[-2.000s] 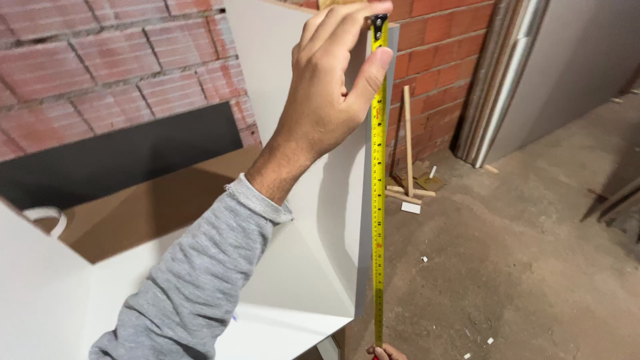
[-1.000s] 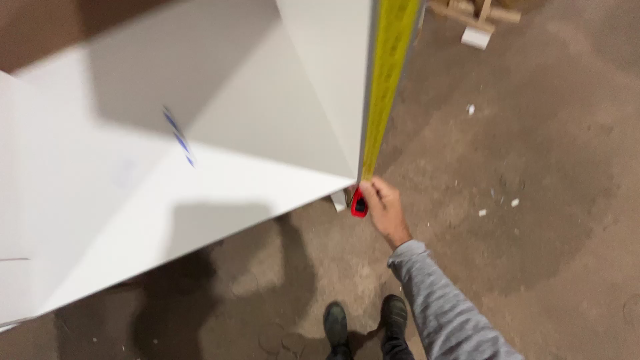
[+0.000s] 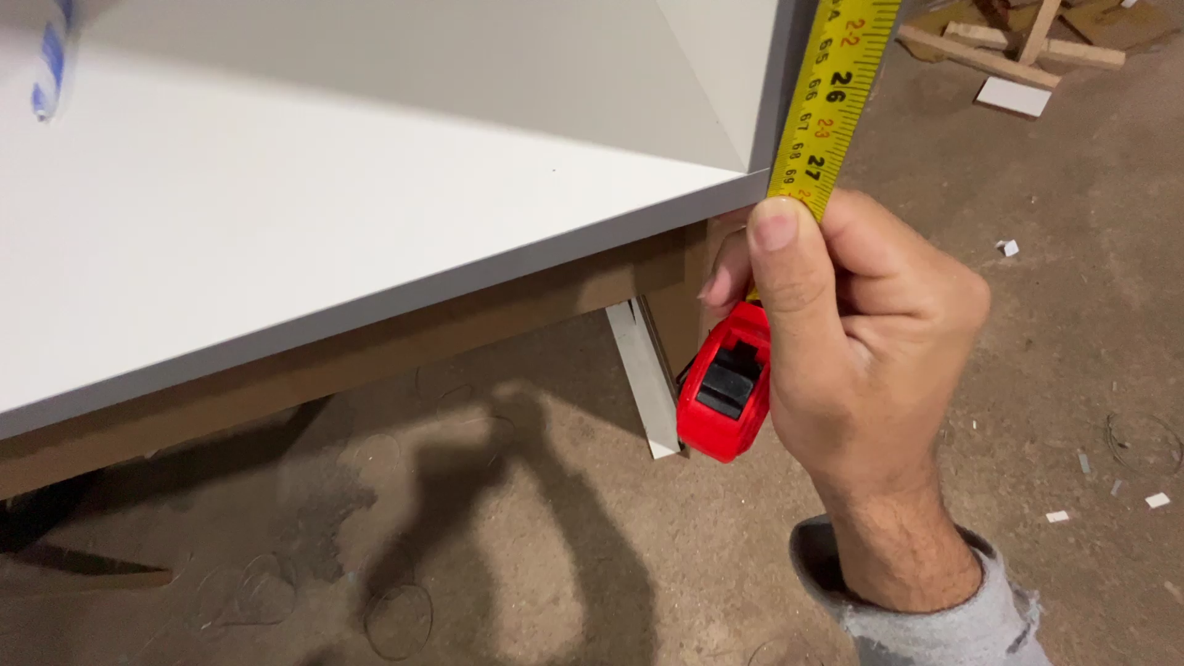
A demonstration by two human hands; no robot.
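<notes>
My right hand [image 3: 860, 314] pinches the yellow blade of a tape measure [image 3: 828, 102] between thumb and fingers at the near corner of a white panel cabinet [image 3: 388, 222]. The blade runs up along the cabinet's grey edge, its numbers facing me. Its red case [image 3: 726, 393] with a black lock hangs just below my fingers. My left hand is out of view, and so is the far end of the blade. A blue and white pen-like object [image 3: 48, 69] lies on the white panel at the upper left, partly cut off.
Under the cabinet are a brown board edge [image 3: 592, 287] and a narrow white strip [image 3: 643, 379]. Wooden strips [image 3: 1008, 55] and a white offcut [image 3: 1013, 95] lie on the concrete floor at the upper right. Small white scraps and thin wire loops are scattered about.
The view has swung down from the tape's upper end, where my left hand was, to its lower end. My right hand and the red case now appear much closer.
</notes>
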